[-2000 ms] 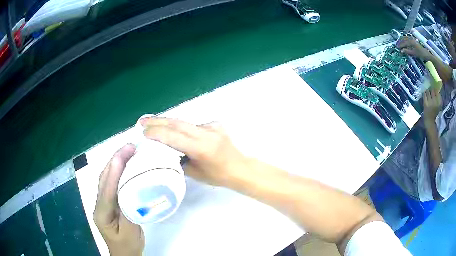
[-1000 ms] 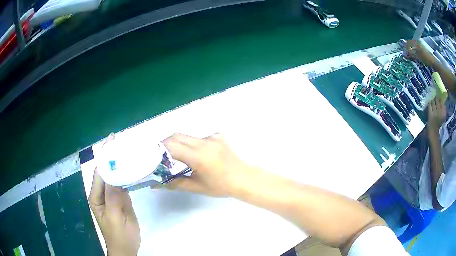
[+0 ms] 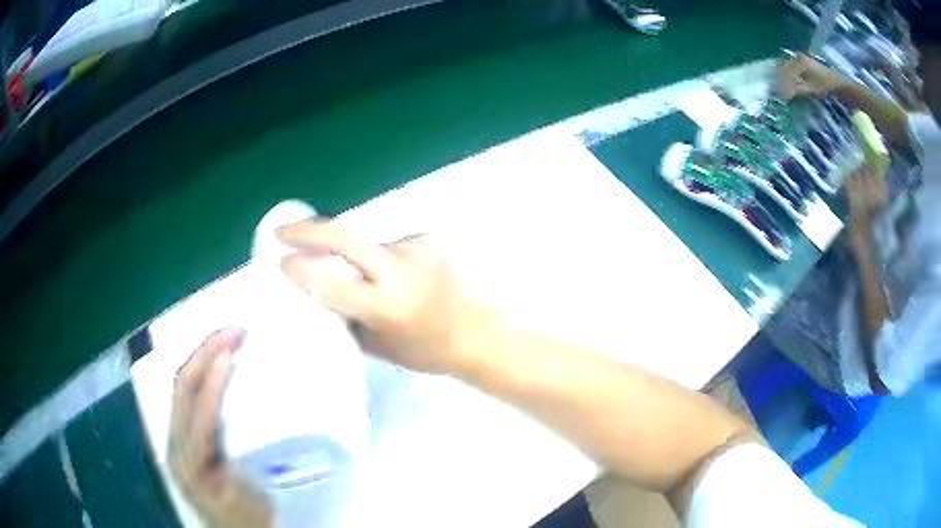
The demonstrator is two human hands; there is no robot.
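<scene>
A white handheld device is tilted in front of me over the white work sheet. Its glossy shell faces up and its wide head end points down towards me, with a blurred blue-violet mark on it. My left hand is along the left side of the wide head. My right hand grips the narrower upper part, fingers across the shell. The image is blurred and overexposed, so the outline is faint. The board side is hidden.
A dark green conveyor belt runs behind the sheet, with another device at the top. Open devices with green boards lie in a row at right. Another person's hand holds a yellow-green item. A blue stool stands below.
A second ago the head faced left with the inside partly showing. Now the device is turned, shell up, head towards me. The whole view has shifted slightly.
</scene>
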